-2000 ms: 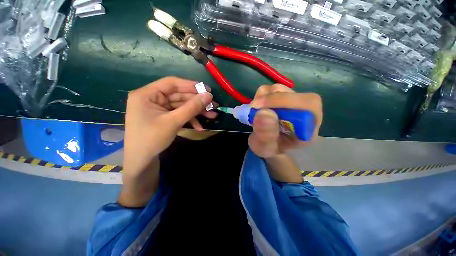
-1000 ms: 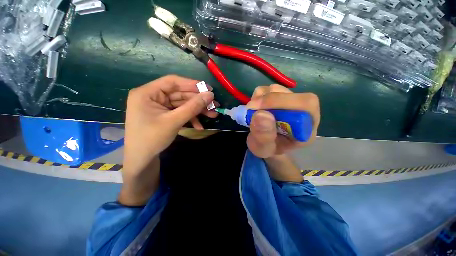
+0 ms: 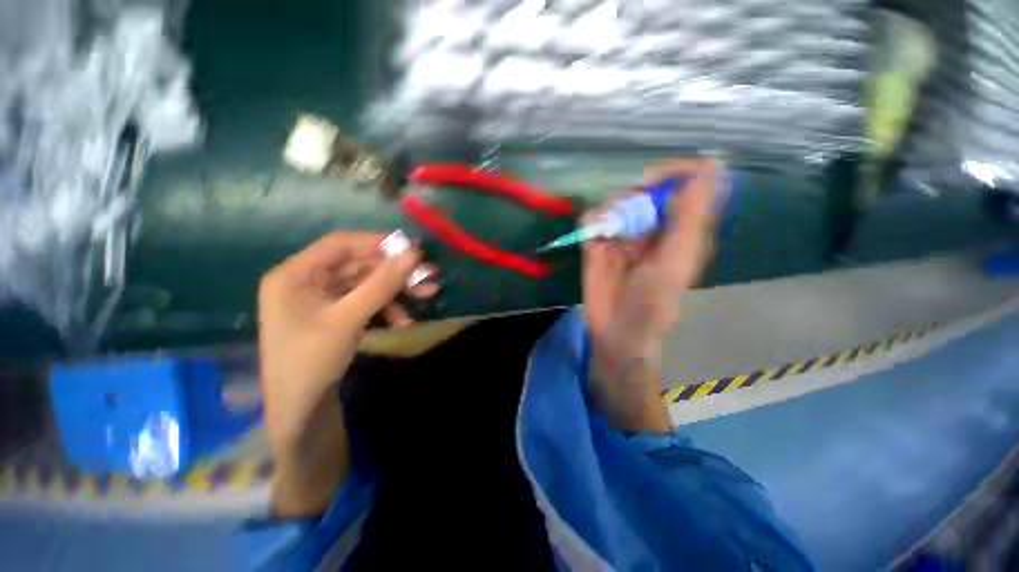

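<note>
The picture is blurred. My left hand [image 3: 335, 296] holds a small white plastic housing [image 3: 394, 242] between thumb and fingers, near the bench's front edge. Its far end shows beyond the thumb, and the fingers hide part of it. My right hand [image 3: 648, 274] holds the blue glue bottle [image 3: 670, 199], its thin green-white dispensing tip [image 3: 572, 238] pointing left. The tip is well apart from the housing. The pliers [image 3: 386, 179] lie on the bench beyond and between the hands, red handles towards me, pale padded jaws at the left.
A clear bag [image 3: 78, 145] lies at the left of the dark green bench [image 3: 246, 212]. A blister tray [image 3: 626, 73] with blurred parts is at the back, with a yellowish-ended tool [image 3: 897, 84] to its right. Another tray is at far right. A blue stool [image 3: 117, 413] stands below left.
The whole view has shifted and blurred. My right hand has lifted the bottle up and away, so the tip has left the housing. My left hand still holds the housing.
</note>
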